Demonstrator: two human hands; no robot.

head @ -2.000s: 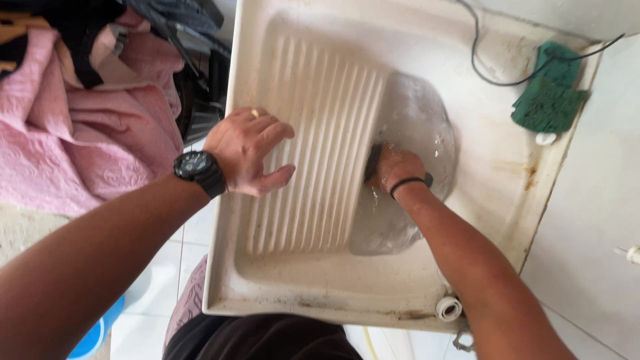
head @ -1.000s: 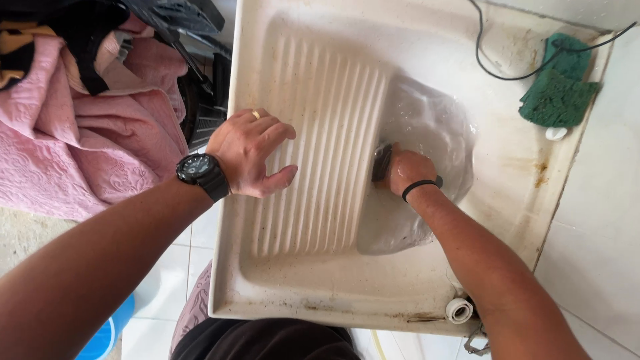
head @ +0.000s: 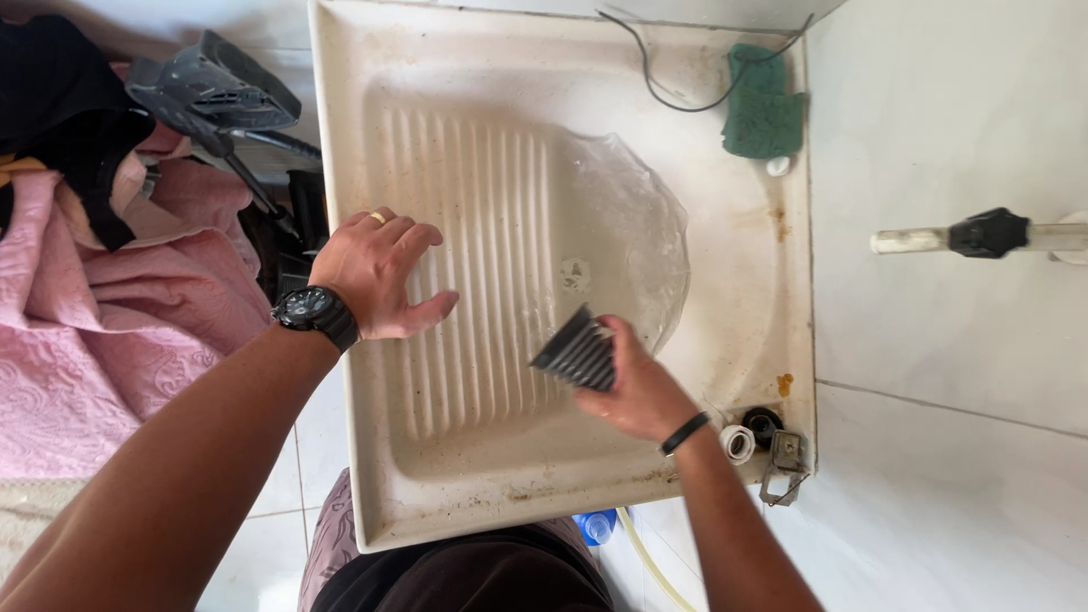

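In my right hand (head: 633, 378) is a black ribbed rubber plunger bellows (head: 580, 350), gripped at one side and held over the lower part of a laundry sink (head: 748, 297). Shallow water (head: 629, 221) lies in the sink's basin, with a round drain (head: 575, 274) showing near the washboard edge. My left hand (head: 382, 276) rests with fingers spread at the left rim, its fingertips over the ribbed washboard (head: 476, 280), and it holds nothing. That wrist wears a black watch; the right one has a dark band.
A green scouring pad (head: 763, 123) and a black cable (head: 671, 102) lie at the upper right. White and black fittings (head: 738, 444) and a metal bracket (head: 784, 467) sit at the lower right corner. Right, a tap (head: 990, 234) juts from the wall. Pink cloth (head: 127, 314) hangs left.
My right hand has come out of the water toward the near side of the sink, lifting the black ribbed piece with it. My left hand has stayed at the left rim.
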